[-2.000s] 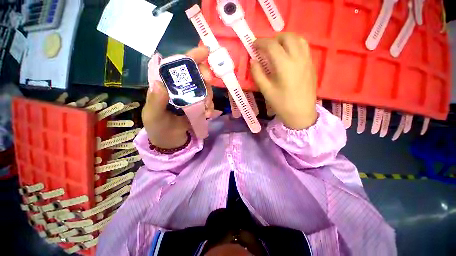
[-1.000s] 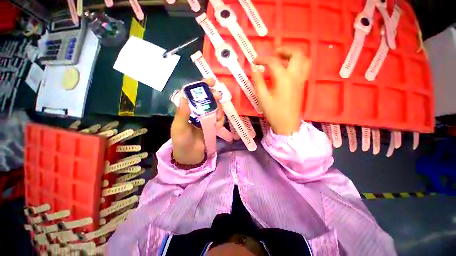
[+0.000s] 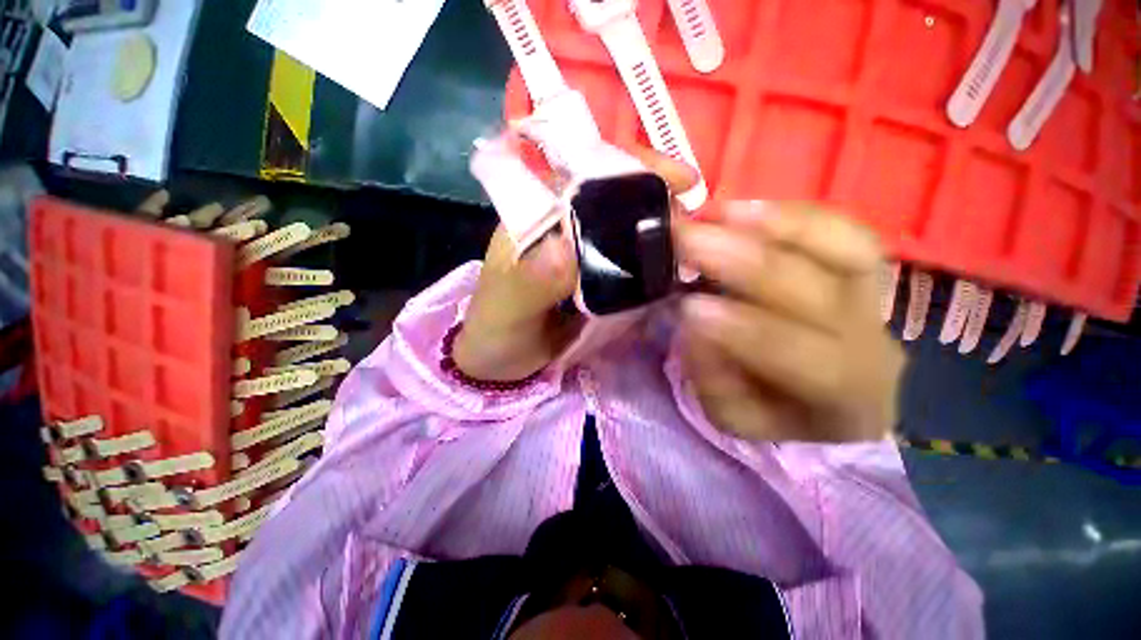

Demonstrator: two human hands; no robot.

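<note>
My left hand [image 3: 519, 294] holds a smartwatch [image 3: 623, 244] upright in front of my chest, its black screen facing me and showing only a glare. A pink strap sticks out to the left of the case; whether more watches are behind it is hidden. My right hand [image 3: 795, 319] is blurred beside the watch's right edge, fingers bent toward it; I cannot tell whether it grips the case. Pink-strap watches lie on the red tray [image 3: 826, 163] just beyond my hands, one with its strap [image 3: 651, 94] pointing at me.
A second red tray stack [image 3: 131, 325] at the left has cream straps [image 3: 294, 381] fanned out of its side. White paper [image 3: 350, 44] and a clipboard [image 3: 125, 119] with a pale yellow disc lie on the dark green bench. Pink straps hang over the right tray's near edge.
The held watch has moved right and its lit screen is now black. My right hand has come from over the tray to the watch. The view has shifted.
</note>
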